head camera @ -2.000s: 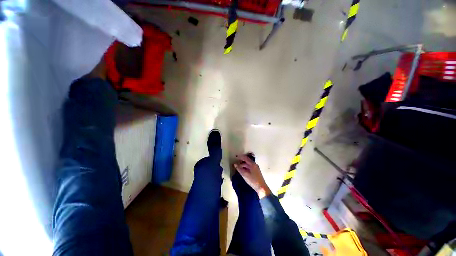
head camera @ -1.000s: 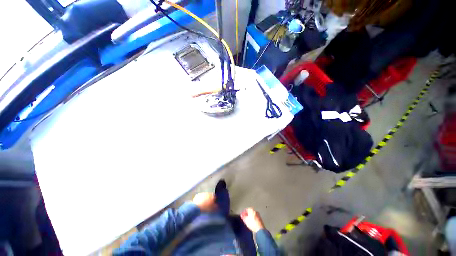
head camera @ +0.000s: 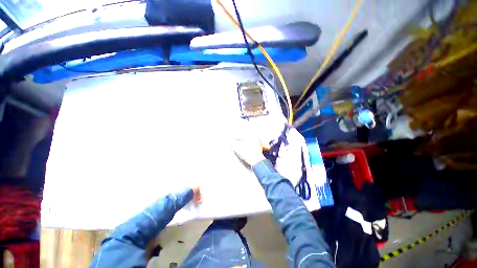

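The white padded ironing table (head camera: 131, 141) fills the middle. My right hand (head camera: 248, 152) lies over it, washed out by glare, fingers pointing up and left, with nothing visible in it. The steam iron (head camera: 274, 149) is just right of that hand, partly hidden and dark, with an orange part showing. My left hand (head camera: 196, 196) is at the table's front edge, small and blurred; its fingers cannot be made out. The metal iron rest (head camera: 252, 99) lies at the back right, with nothing on it.
Black-handled scissors (head camera: 303, 186) lie at the right end beside a light blue tray (head camera: 320, 172). A padded sleeve board (head camera: 256, 36) is behind the table. A yellow hose (head camera: 280, 76) hangs down. Dark cloth with a white strip (head camera: 353, 225) and a red crate (head camera: 361, 165) are at the right.
The view has turned from the floor to the table. My right hand has moved from beside my legs to over the table near the iron. My left hand is now at the front edge.
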